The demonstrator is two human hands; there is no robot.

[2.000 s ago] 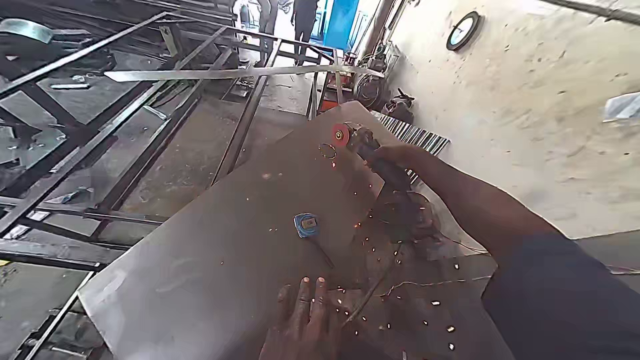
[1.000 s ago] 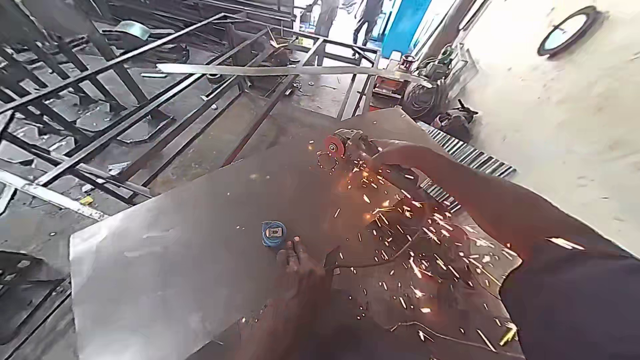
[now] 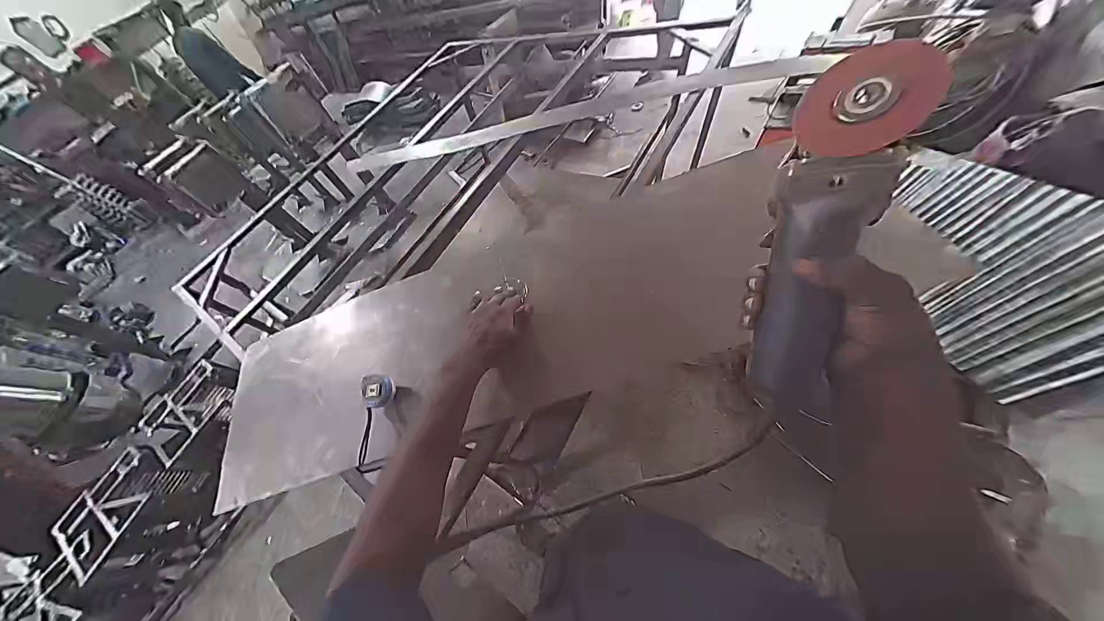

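My right hand (image 3: 854,319) is closed around the body of an angle grinder (image 3: 811,259), raised at the right with its red disc (image 3: 873,99) uppermost. No sparks show. My left hand (image 3: 496,323) reaches over the large metal sheet (image 3: 638,259), its fingertips at a small thin ring (image 3: 520,290); whether they grip it is unclear. A blue tape measure (image 3: 378,391) with a dark strap lies on the sheet, left of my left forearm. The grinder's cable (image 3: 655,479) runs down and left across the lower middle.
Beyond the sheet stands a welded frame of metal bars (image 3: 483,203) with a long flat strip (image 3: 517,125) across it. Corrugated metal (image 3: 1026,267) lies at the right. A person (image 3: 211,56) is at the back left, among stacked metal parts. An angled metal piece (image 3: 552,427) sits below the sheet's edge.
The sparks seen earlier are gone. The grinder has come off the sheet and up toward the camera. My left hand has moved from beside the tape measure to the ring. The view has swung left.
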